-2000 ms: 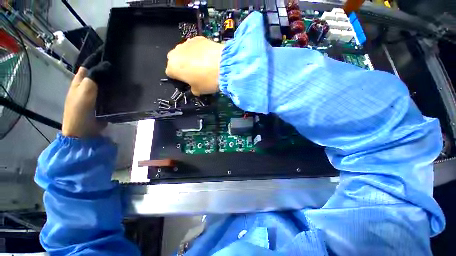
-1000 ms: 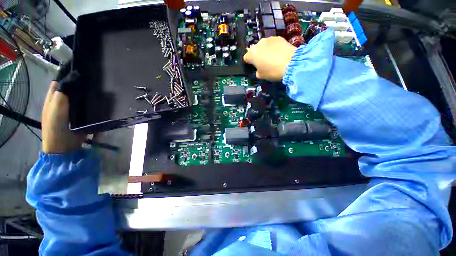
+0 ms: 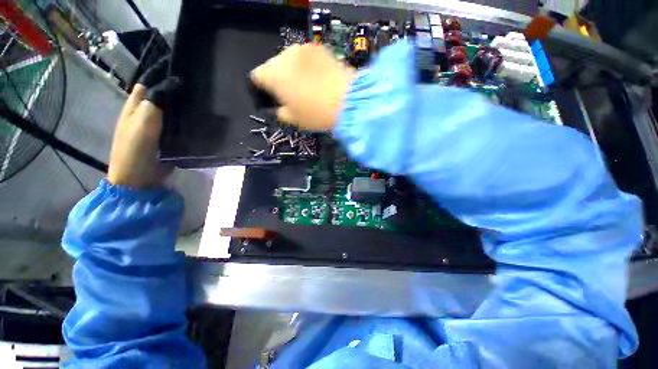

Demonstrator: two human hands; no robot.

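My left hand (image 3: 138, 133), with black fingertips, grips the left side of the black screw tray (image 3: 209, 94). Small silver screws (image 3: 281, 140) lie loose at the tray's right side. My right hand (image 3: 306, 85) is over the tray's right part, slightly blurred; its fingertips are dark and point into the tray, and whether they hold a screw cannot be told. The green circuit board (image 3: 332, 205) lies under and beyond the tray, partly hidden by the tray and my right sleeve. The black carrier fixture (image 3: 375, 245) surrounds it.
A silver rail (image 3: 346, 286) runs along the near edge. An orange-brown block (image 3: 249, 233) sits at the fixture's near left. Copper-red coils (image 3: 457, 54), white blocks (image 3: 516, 58) and a blue connector (image 3: 542, 63) stand at the board's far right. A fan (image 3: 32, 86) stands at the left.
One second ago my right hand was over the board's middle; it is now back over the tray. The tray appears further right and covers more of the board.
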